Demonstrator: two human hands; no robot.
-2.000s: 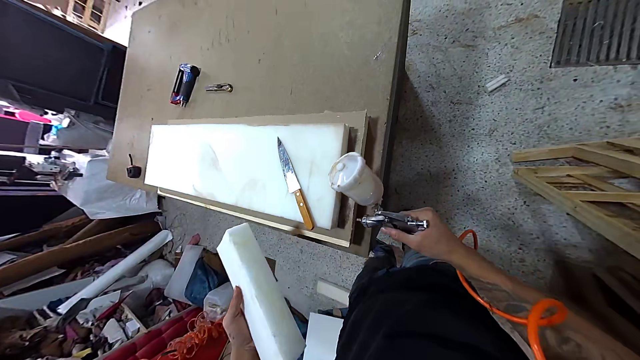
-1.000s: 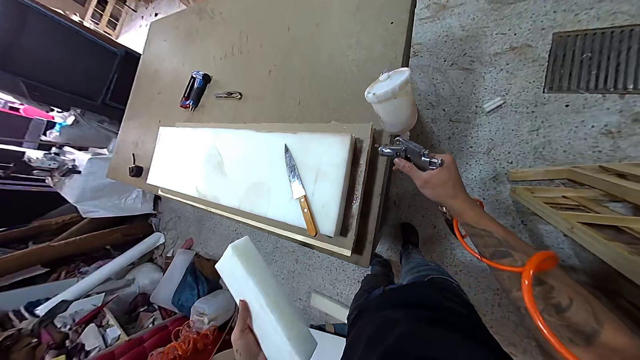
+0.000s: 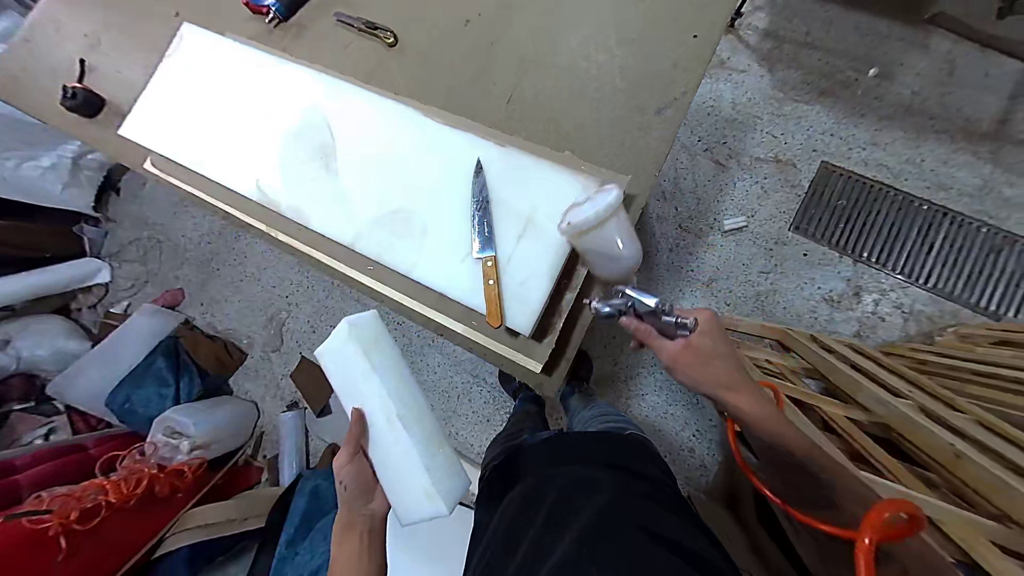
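My left hand (image 3: 358, 472) holds a long white foam block (image 3: 392, 416), tilted, below the table's near edge. My right hand (image 3: 696, 348) grips a metal spray gun (image 3: 644, 310) with a translucent white cup (image 3: 604, 236) on top and an orange air hose (image 3: 768, 472) attached. The cup overlaps the right end of a white foam slab (image 3: 360, 168) in the view. On that slab lies a kitchen knife with a wooden handle (image 3: 492, 296), its blade pointing away from me. The slab rests on boards (image 3: 448, 324) on the table.
A folding utility knife (image 3: 366, 29), a red and blue tool (image 3: 276, 8) and a small black object (image 3: 82, 99) lie on the table (image 3: 560, 72). Wooden strips (image 3: 872, 392) are heaped at right, near a floor grate (image 3: 912, 236). Fabric, plastic and orange cord (image 3: 120, 488) crowd the lower left.
The spray gun moved from beside the slab's corner out past the table edge, then back toward the slab's right end. Both hands have kept their holds. The view has turned and come closer.
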